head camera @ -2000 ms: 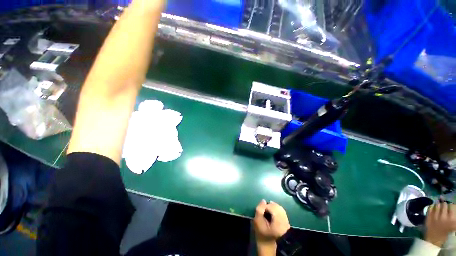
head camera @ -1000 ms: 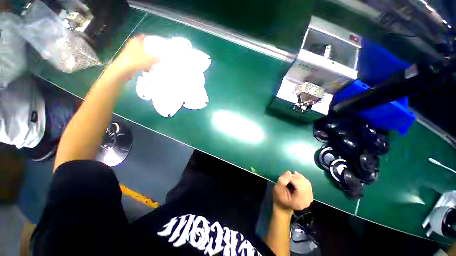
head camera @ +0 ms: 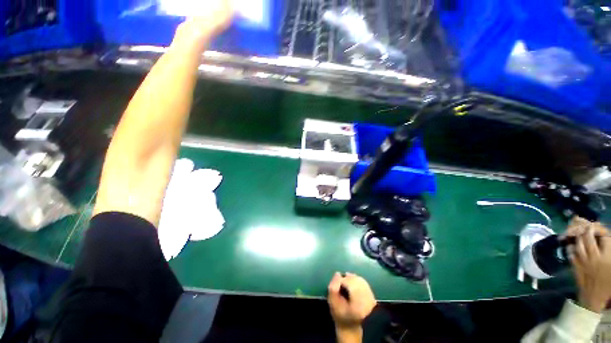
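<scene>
The pile of flat white cover plates (head camera: 194, 204) lies on the green bench at left, overlapping and glaring white, partly hidden by my left forearm. My left hand (head camera: 213, 15) is stretched up to a blue bin on the shelf, at the top edge beside glaring white material. Its fingers are blurred, so a hold cannot be told. My right hand (head camera: 352, 298) rests curled at the bench's front edge, with a dark gap between thumb and fingers and no part visible in it. Small black ring parts (head camera: 398, 234) lie heaped right of centre.
A silver-white screw feeder (head camera: 327, 164) stands mid-bench, beside a blue bin (head camera: 409, 171) and a dark jointed arm (head camera: 385, 161). Clear bags (head camera: 37, 201) lie far left. At right, another person's hands (head camera: 589, 251) touch a white and black unit (head camera: 536, 251); a white cable (head camera: 519, 204) lies behind it.
My left hand has moved from the white pile up to the shelf bin. The view has tilted back up to the shelf. My right hand stays curled at the bench edge.
</scene>
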